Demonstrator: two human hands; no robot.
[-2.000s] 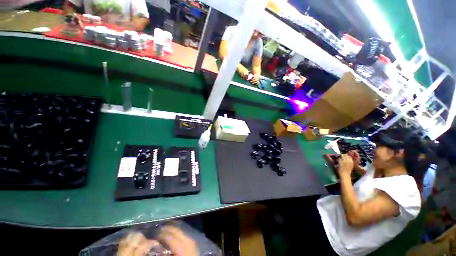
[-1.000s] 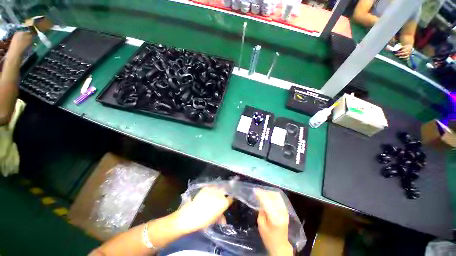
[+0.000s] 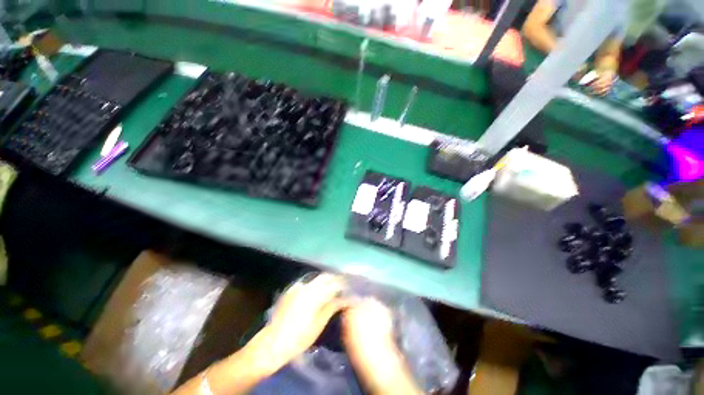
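Note:
A large clear poly bag (image 3: 421,339) lies open on my lap at the bottom centre, crinkled and blurred. My left hand (image 3: 313,305) is over the bag's left part, fingers bent inward. My right hand (image 3: 368,320) is close beside it, its fingers near my left fingertips. Motion blur and the hands themselves hide what is between the fingers, so I cannot tell whether either hand holds a part. Dark material shows in the bag below the hands.
A parts tray (image 3: 239,135) heaped with black loops and a slotted tray (image 3: 62,123) lie left. Two flat black boxes (image 3: 401,220) lie ahead. Black parts (image 3: 598,251) lie on a dark mat (image 3: 525,270) at right. A carton (image 3: 166,324) of clear plastic stands below left.
The view has swung left since the first frame, bringing the trays and carton in. Since the second frame, my right hand has moved left, close to my left hand.

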